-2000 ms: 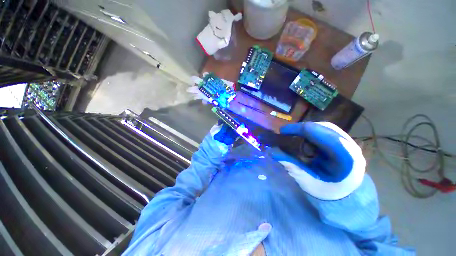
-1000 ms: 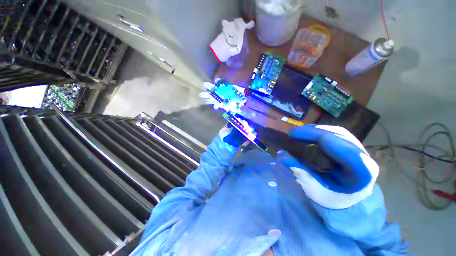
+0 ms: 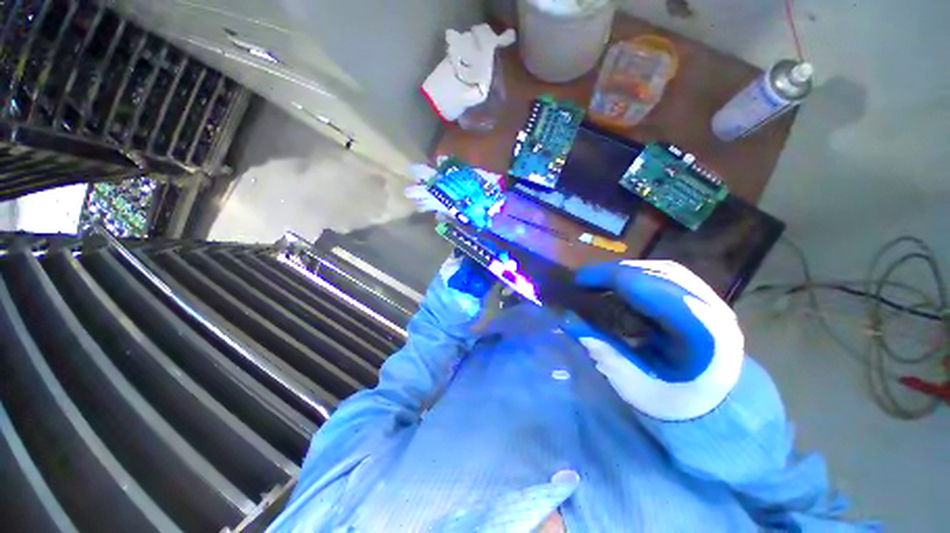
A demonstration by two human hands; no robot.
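My left hand (image 3: 467,281), in a white and blue glove, is partly hidden behind a green circuit board (image 3: 465,195). A second board (image 3: 488,256) is seen nearly edge-on just below it, also at my left hand. White glove fingertips show beyond the upper board's left edge. My right hand (image 3: 667,331), in a white and blue glove, is closed around a dark torch (image 3: 557,289). The torch points at the boards, and blue-violet glare covers parts of them. How my left fingers grip the boards is mostly hidden.
Two more circuit boards (image 3: 546,143) (image 3: 674,185) lie on dark flat pads on a brown board (image 3: 729,167). A screwdriver (image 3: 602,244), whitish tub (image 3: 564,40), clear box (image 3: 633,81), spray can (image 3: 763,101) and crumpled glove (image 3: 467,73) are there. Ribbed racks (image 3: 156,354) stand left; cables (image 3: 885,312) lie right.
The view has shifted slightly. My right hand and the torch are a little closer to the boards than one second ago. The glare on the upper board is smaller.
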